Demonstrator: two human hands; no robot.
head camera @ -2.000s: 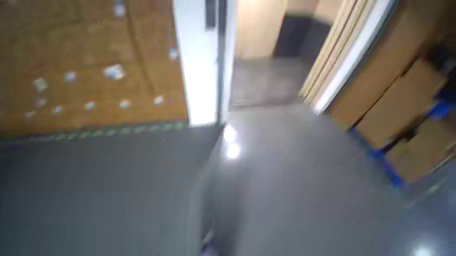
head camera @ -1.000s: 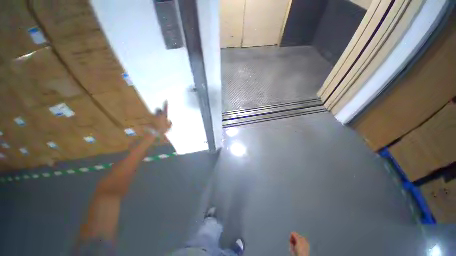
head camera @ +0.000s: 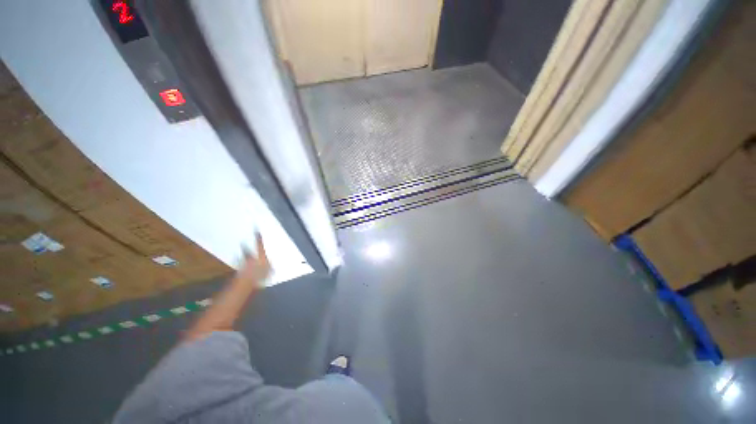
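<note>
My left hand (head camera: 255,267) is stretched forward at the lower left, blurred, in front of the white wall beside the elevator. Its fingers look apart and I see nothing in it. The elevator control panel (head camera: 155,76) is on that wall at the upper left, with a red "2" display and a lit red button. My hand is well below the panel in view and not on it. The elevator (head camera: 390,124) stands open, with a ridged metal floor. My right hand is out of the picture.
Brown cartons (head camera: 91,236) with small white labels stand at the left behind green-white floor tape (head camera: 124,323). More cartons (head camera: 705,224) stand at the right on a blue pallet (head camera: 685,319). Grey floor (head camera: 481,306) leads to the door sill (head camera: 423,193). A shoe (head camera: 339,363) shows below.
The view has moved closer to the elevator, and the lit panel now shows. My left arm is still stretched out, with its grey sleeve more visible. My right hand has left the picture.
</note>
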